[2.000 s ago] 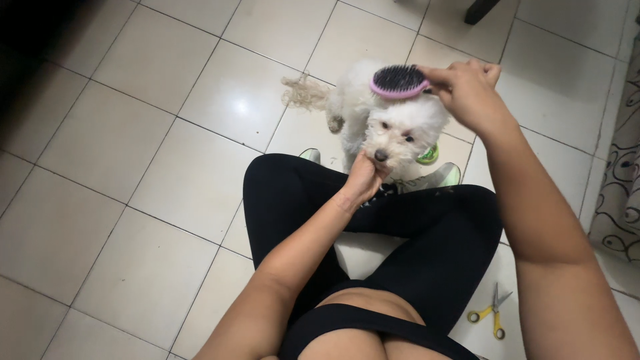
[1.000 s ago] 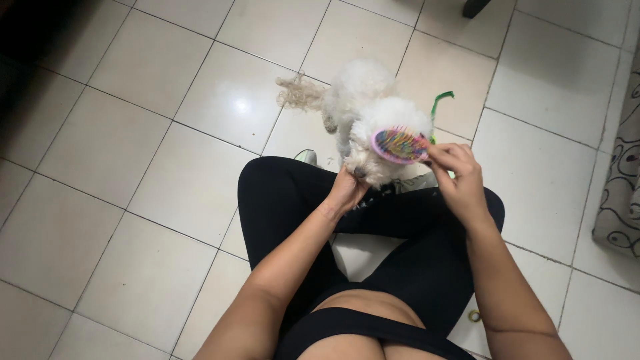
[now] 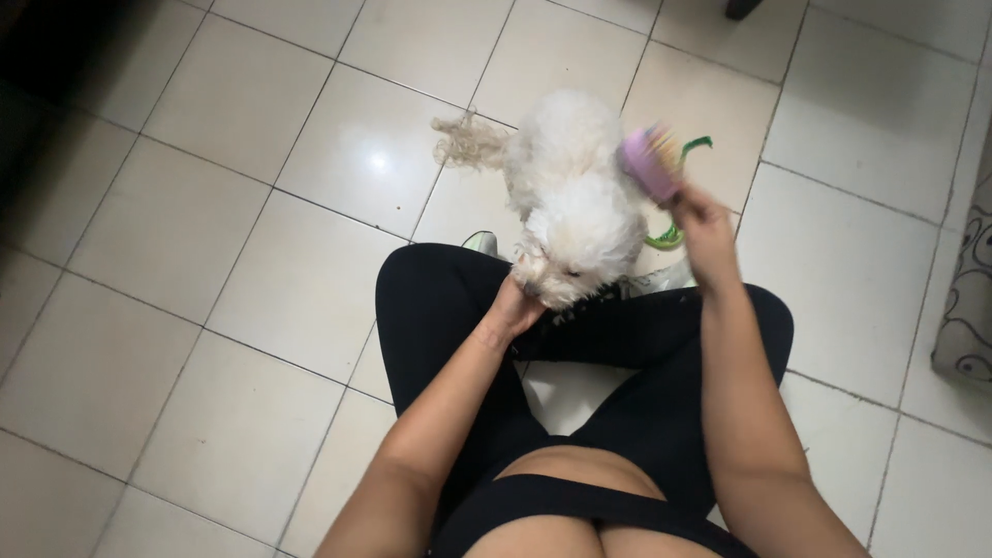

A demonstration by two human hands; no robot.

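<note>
A curly white dog [image 3: 577, 155] is on the tiled floor just beyond my crossed legs, its head lowered toward my lap. My left hand [image 3: 519, 306] is under its muzzle and chin; the fingers are partly hidden by fur, and whether they grip cannot be made out. In my right hand [image 3: 707, 232] is a pink hairbrush [image 3: 651, 164] with multicoloured bristles, blurred by motion, at the right side of the dog's body. Its handle is inside my fist. A green leash or strap [image 3: 665, 239] shows on the floor between the dog and my right hand.
My legs in black leggings [image 3: 434, 310] are folded around the near side of the dog, with a shoe [image 3: 482, 242] showing at the left. Patterned fabric [image 3: 969, 302] hangs or stands at the right edge. A dark furniture leg [image 3: 742, 8] is at the top.
The brush has moved from the dog's head to the right side of its body. The dog's face, turned up two seconds ago, now points down. My left hand has stayed at its muzzle.
</note>
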